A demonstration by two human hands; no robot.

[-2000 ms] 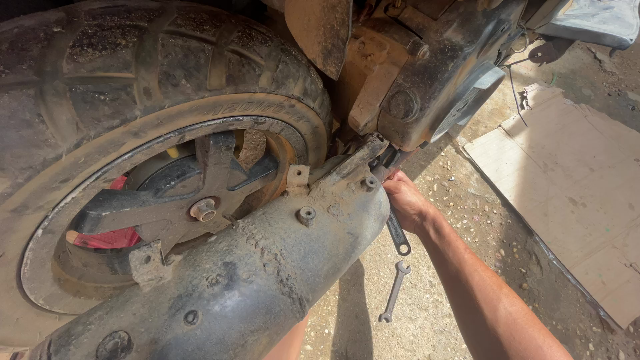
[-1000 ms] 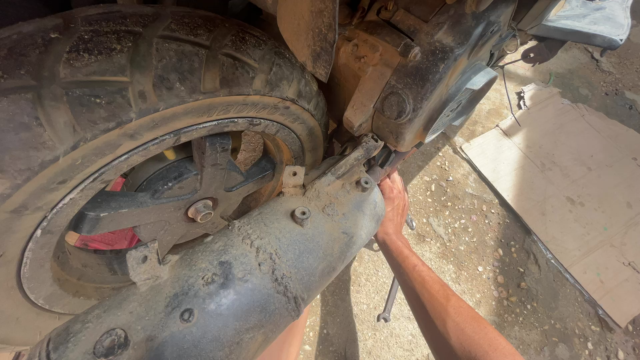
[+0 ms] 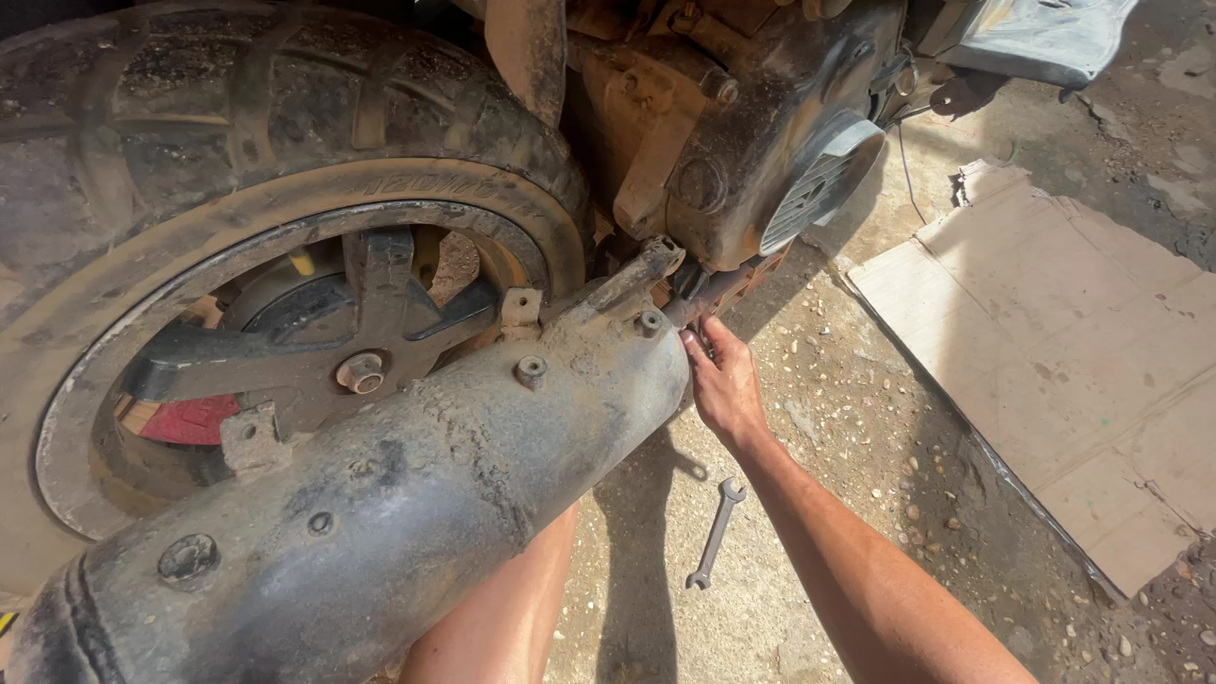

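Note:
My right hand (image 3: 727, 380) is at the front end of a dirty metal exhaust muffler (image 3: 408, 475), beside the pipe joint under the engine. Its thumb and fingers are bent close together; what lies between them is hidden. A double open-ended wrench (image 3: 714, 537) lies on the ground below the forearm. Nearer the muffler, the ring end of a dark tool (image 3: 696, 467) shows in the shadow. My left hand is not in view; a bare limb passes behind the muffler, arm or leg I cannot tell. Mounting bosses (image 3: 532, 370) and a drilled tab (image 3: 521, 309) stand on the muffler.
A scooter's rear wheel with a muddy tyre (image 3: 285, 104) fills the left. The engine casing (image 3: 722, 161) with its slatted cover (image 3: 825, 185) is above my hand. A flattened cardboard sheet (image 3: 1045, 361) lies at the right on gritty concrete ground (image 3: 836, 456).
Two seconds ago a dark wrench hung below my right hand with its ring end showing; now it no longer shows there. The hand stays by the pipe joint.

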